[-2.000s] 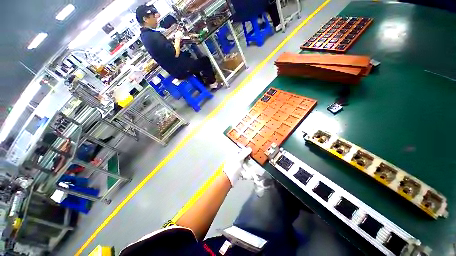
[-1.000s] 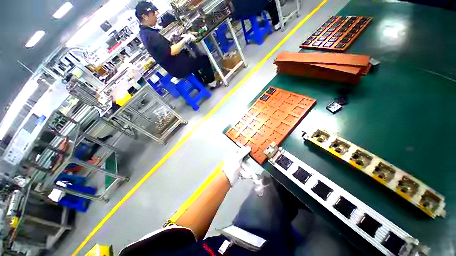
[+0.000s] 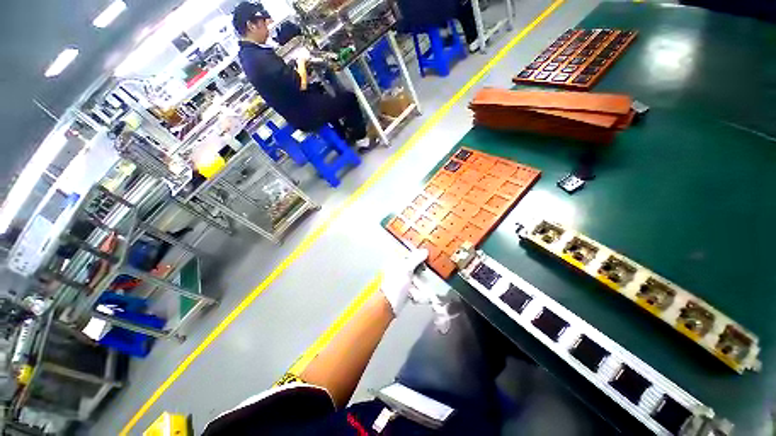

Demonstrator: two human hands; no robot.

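My left hand (image 3: 410, 283), in a white glove, is at the near corner of the orange-brown pocketed tray (image 3: 489, 197), beside the end of the silver-white fixture frame (image 3: 569, 338). Its fingers are small and blurred, so its grip is unclear. The frame lies along the bench edge with black square parts in its windows. The fixture cover (image 3: 636, 283) lies behind it on the green bench, with its deep pockets facing up and a yellow edge. The tray holds dark squares at its far corner; its other recesses look empty. My right hand is out of the picture.
A stack of red-brown trays (image 3: 549, 112) lies beyond the tray, with a filled tray (image 3: 577, 58) behind it. A loose black part (image 3: 571, 182) lies near the stack. A person (image 3: 293, 85) sits at another bench across the yellow-lined aisle.
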